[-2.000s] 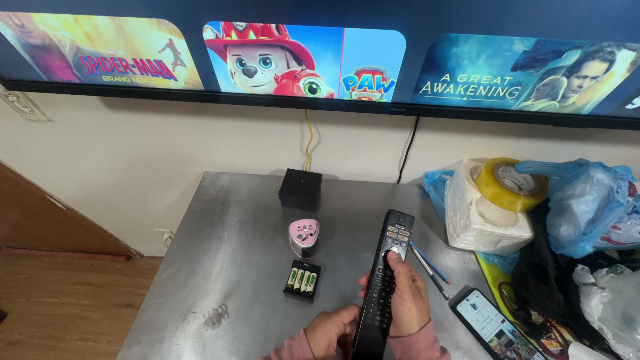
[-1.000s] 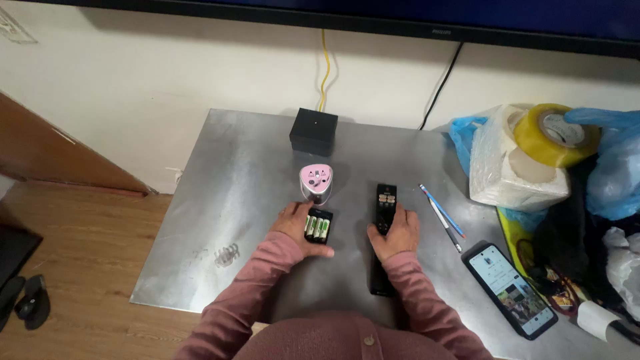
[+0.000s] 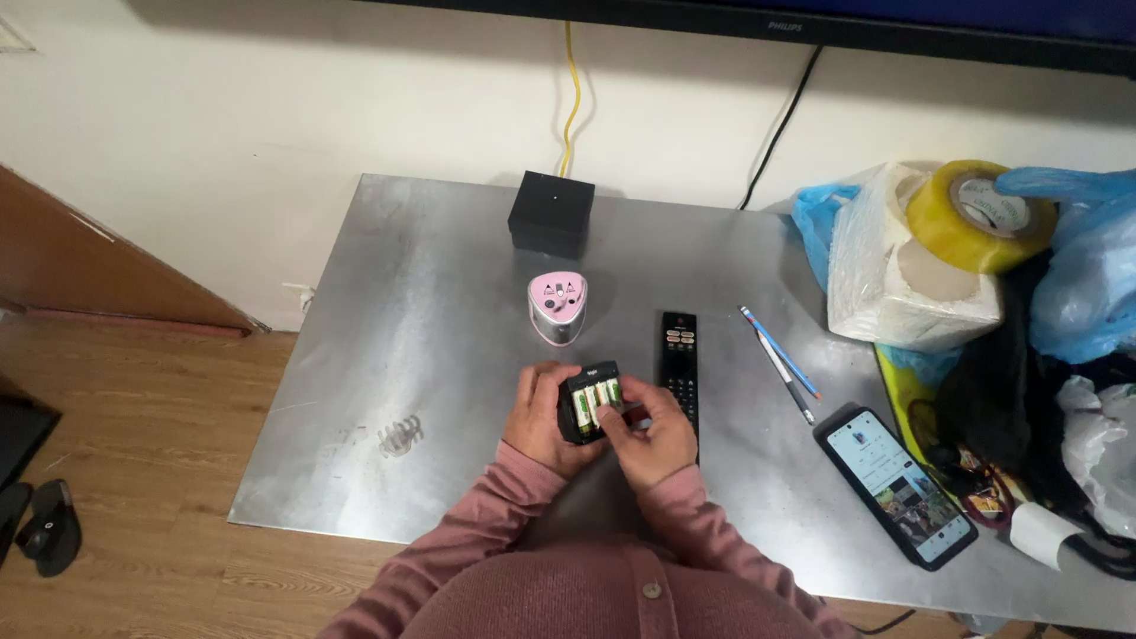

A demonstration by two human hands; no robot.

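Note:
My left hand [image 3: 543,426] holds a black battery charger [image 3: 593,369] by its left side and bottom. Several white-and-green cylindrical batteries [image 3: 583,410] sit side by side in it. My right hand [image 3: 655,435] is at the charger's right side, its thumb on the batteries and its fingers at the edge. Partly behind my right hand, a black remote control [image 3: 680,359] lies on the metal table [image 3: 461,355]. A pink-topped pencil sharpener or similar small device [image 3: 557,306] stands just beyond the charger.
A black box [image 3: 550,217] stands near the wall. To the right are a blue pencil [image 3: 781,352], a pen [image 3: 784,377], a lit smartphone [image 3: 896,488], a wrapped white pack of rolls [image 3: 887,284] bearing yellow packing tape [image 3: 941,217], and plastic bags [image 3: 1087,293]. Above hangs a television [image 3: 799,31].
Two seconds ago both hands held the remote; one second ago it was down on the table under my right hand. My right hand has since moved left to the charger. The view has tilted down.

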